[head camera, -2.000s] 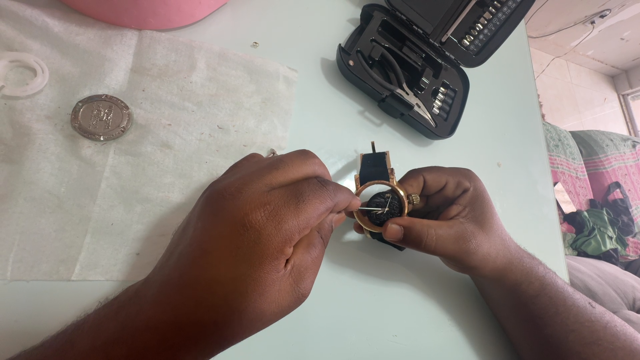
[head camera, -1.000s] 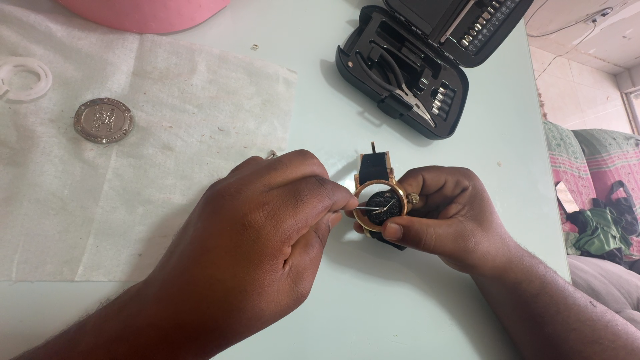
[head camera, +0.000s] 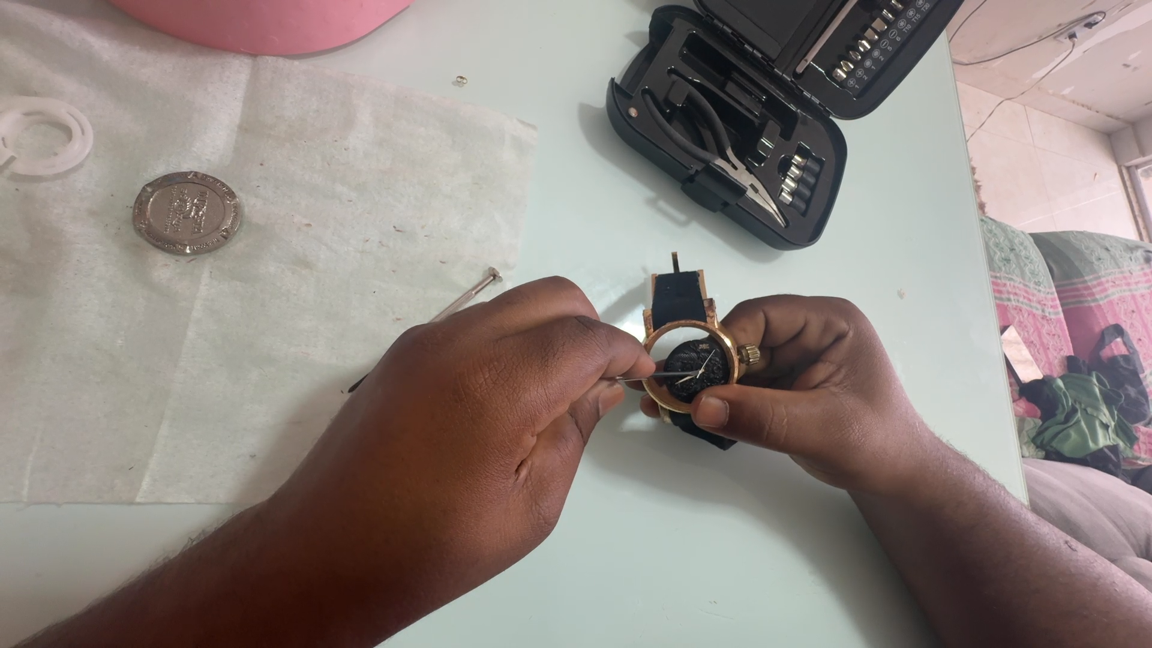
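My right hand (head camera: 810, 396) holds a gold-coloured wristwatch (head camera: 652, 389) with a dark strap, thumb on the lower rim of its case and fingers behind and beside the crown. Inside the open-faced case sits a small black dial (head camera: 688, 364) with thin hands. My left hand (head camera: 486, 423) pinches a slim metal tool (head camera: 661, 374) between thumb and forefinger; its tip reaches over the dial near the centre of the watch hands. What kind of tool it is, I cannot tell. Most of its shaft is hidden by my fingers.
A metal watch case back (head camera: 187, 213) and a white plastic ring (head camera: 54, 135) lie on a pale cloth (head camera: 360, 180). A thin screwdriver (head camera: 468, 293) is partly behind my left hand. An open black tool case (head camera: 814, 220) holds pliers (head camera: 711, 148) and bits. A pink container (head camera: 270, 22) stands behind.
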